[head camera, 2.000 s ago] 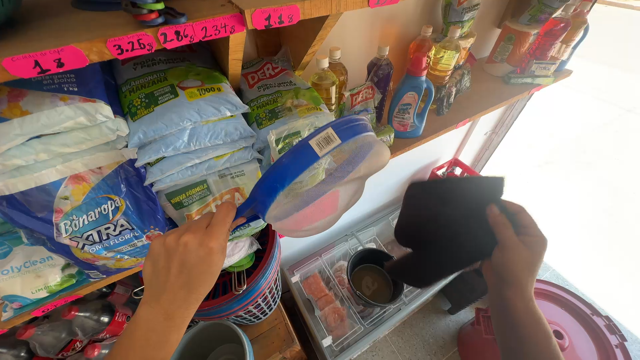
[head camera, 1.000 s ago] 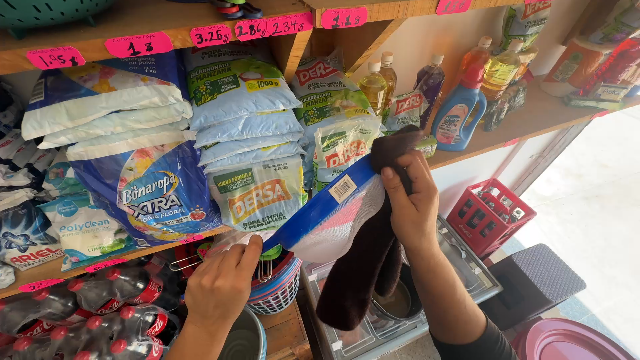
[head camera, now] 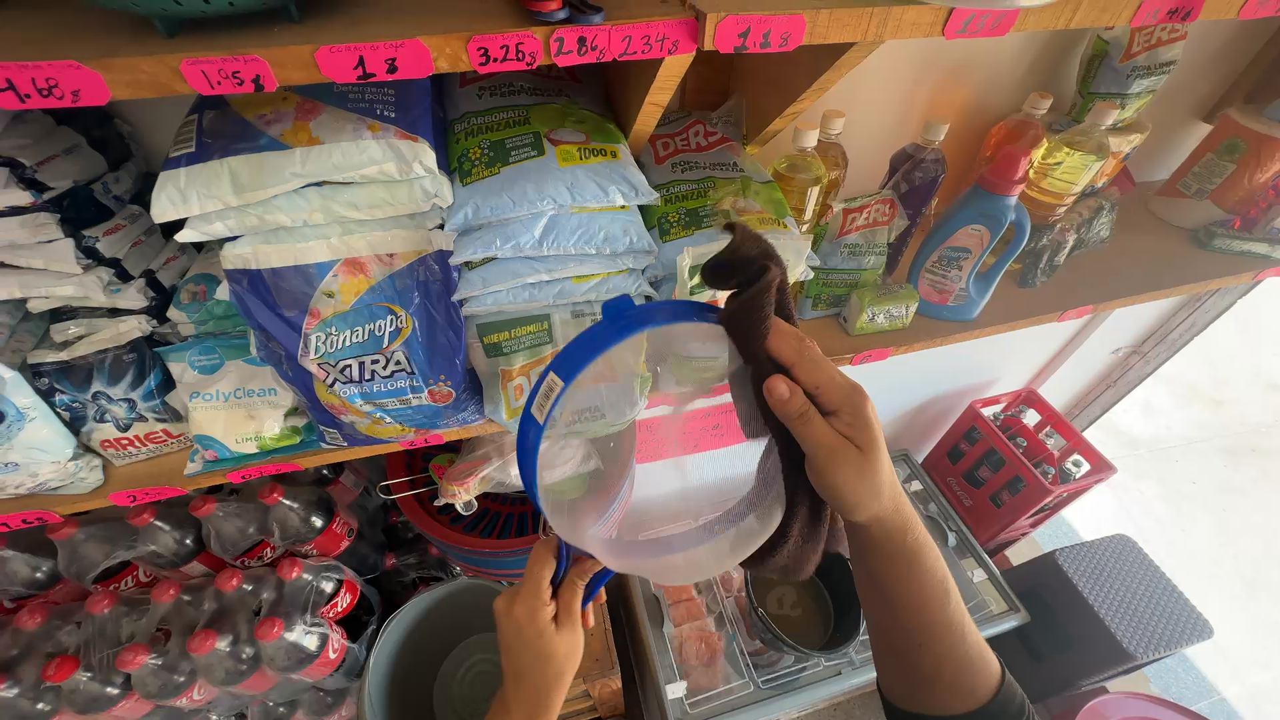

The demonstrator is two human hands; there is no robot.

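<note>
A large strainer with a blue plastic rim and translucent mesh [head camera: 650,470] is held up, its round face toward me and a barcode sticker on the rim. My left hand [head camera: 548,610] grips its blue handle at the lower left. My right hand [head camera: 835,430] holds a dark brown cloth [head camera: 765,300] against the right side of the rim; the cloth hangs down behind the fingers. Under the strainer, a dark pot with murky liquid [head camera: 805,610] stands on a glass-topped case [head camera: 960,540] containing packaged food.
Detergent bags [head camera: 350,340] and bottles [head camera: 965,240] line a wooden shelf [head camera: 1070,290] behind the strainer. Wrapped cola bottles [head camera: 190,590] and a grey bucket [head camera: 430,640] are lower left. A red bottle crate [head camera: 1015,465] and a dark stool [head camera: 1120,610] stand right.
The strainer has turned so that its round face shows more fully. My right hand has brought the cloth from apart, on the right, to the strainer's rim. The view has shifted.
</note>
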